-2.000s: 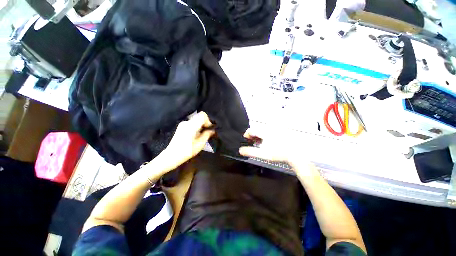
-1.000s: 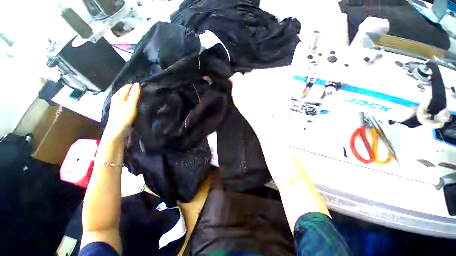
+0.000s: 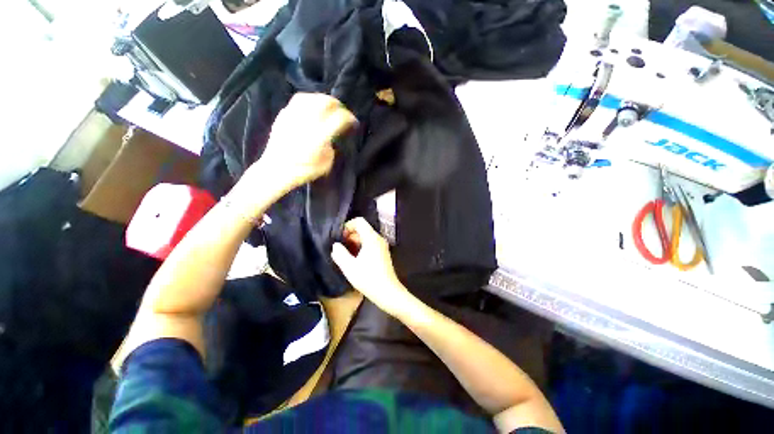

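Note:
The black garment (image 3: 441, 169) lies in a bulky heap over the table's front edge and reaches down to my lap. My left hand (image 3: 307, 136) grips a bunched fold of it, with the fingers curled in. My right hand (image 3: 363, 258) pinches the cloth lower down, near the table edge, thumb and fingers together. A white patch (image 3: 401, 19) shows at the top of the cloth. The fingertips of both hands are partly hidden in the folds.
The white sewing machine (image 3: 679, 127) with a blue stripe stands at right. Red- and orange-handled scissors (image 3: 670, 236) and a thin pointed tool (image 3: 694, 225) lie before it. A red-pink stool or container (image 3: 172, 222) and a cardboard box (image 3: 140, 174) are at left. Dark cloth hangs at far left.
My left hand has moved right and up onto the middle of the garment. My right hand has come down from the garment's upper right side to its lower folds. The view has shifted.

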